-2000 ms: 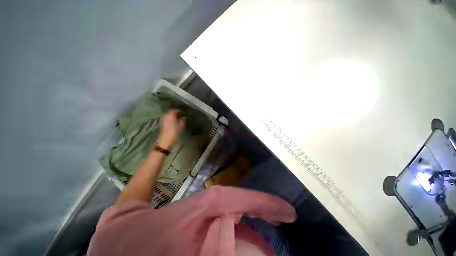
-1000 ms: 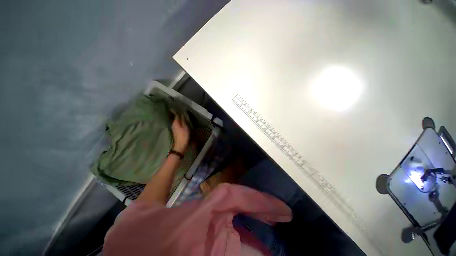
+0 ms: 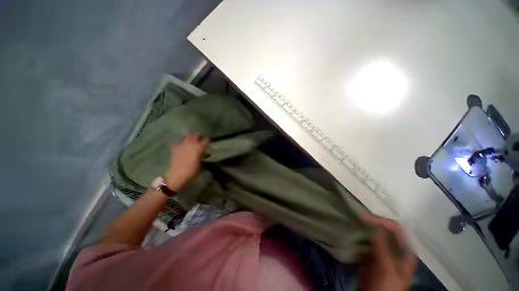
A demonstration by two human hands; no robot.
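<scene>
An olive-green garment [image 3: 284, 196] stretches from the crate across the lap to the table's front edge. My left hand [image 3: 186, 158], with a band at the wrist, is on the green cloth at the crate and appears to grip a fold. My right hand [image 3: 390, 253] is blurred at the lower right and holds the garment's other end. More green cloth lies under my left hand in the pale slatted crate [image 3: 181, 85]. The fingertips of both hands are partly hidden by blur and cloth.
The white table [image 3: 296, 40] has a printed ruler [image 3: 318, 133] along its front edge. The sewing machine's lit bed and needle area [image 3: 464, 165] are at the right, with a dark flat object [image 3: 505, 223] beside them. Checked cloth [image 3: 202, 217] shows below the green cloth.
The green garment is now drawn out of the crate to the right, across the lap. My right hand has come into view holding it. My left hand has shifted slightly left.
</scene>
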